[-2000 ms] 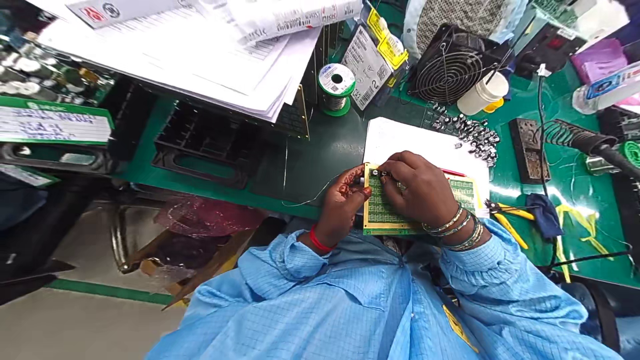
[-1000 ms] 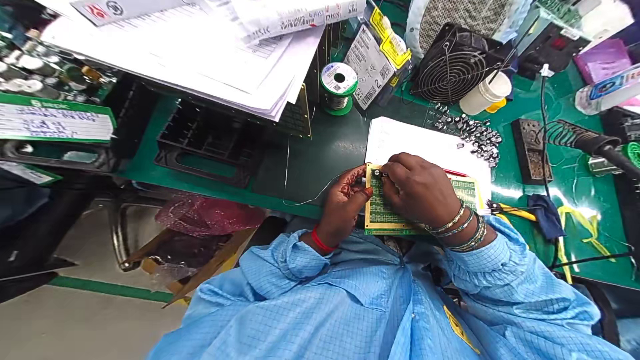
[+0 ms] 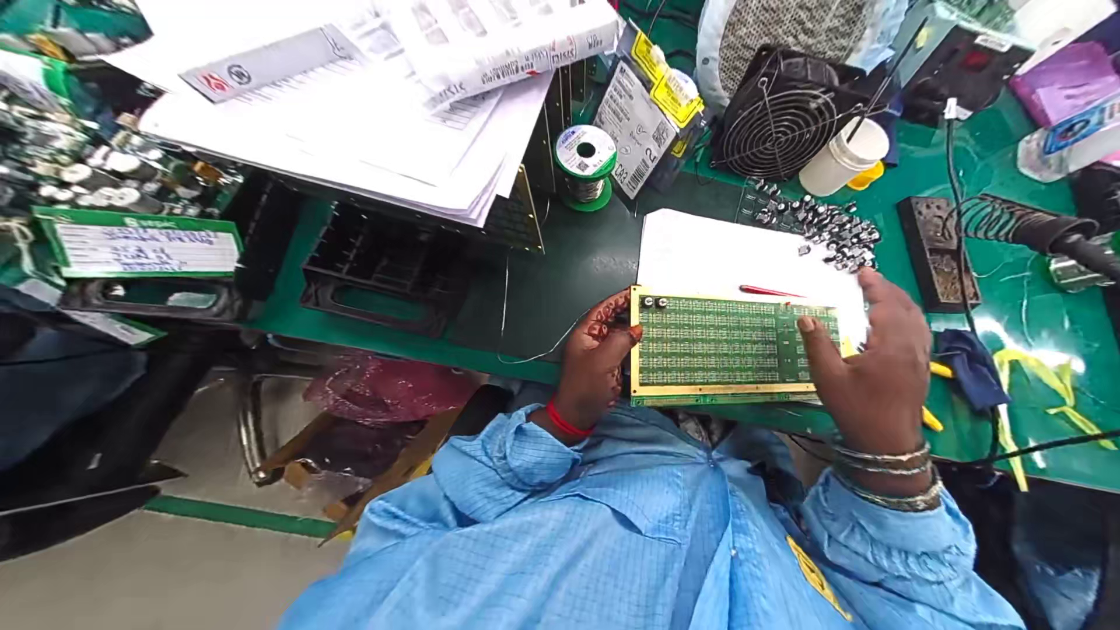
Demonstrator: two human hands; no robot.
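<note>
A green printed circuit board (image 3: 713,346) with gold edges lies over the table's front edge, partly on a white sheet (image 3: 687,254). Two small round black components (image 3: 654,302) stand at its top left corner. My left hand (image 3: 599,350) grips the board's left edge, thumb on top; a thin wire trails beside it. My right hand (image 3: 866,359) is spread over the board's right end, its fingers apart and reaching up to a heap of small cylindrical components (image 3: 836,232). Whether a fingertip touches one cannot be told. A thin red tool (image 3: 770,290) lies on the sheet behind the board.
A solder wire spool (image 3: 584,171) stands behind the board, with stacked papers (image 3: 350,131) and a black rack (image 3: 376,271) to the left. Toward the back are a black fan (image 3: 779,118) and a white cup (image 3: 844,157). A coiled soldering iron holder (image 3: 1015,219) is at right.
My right hand has moved from the board's top left corner rightward to its right end, and its fingers have spread. The left hand still holds the board's left edge.
</note>
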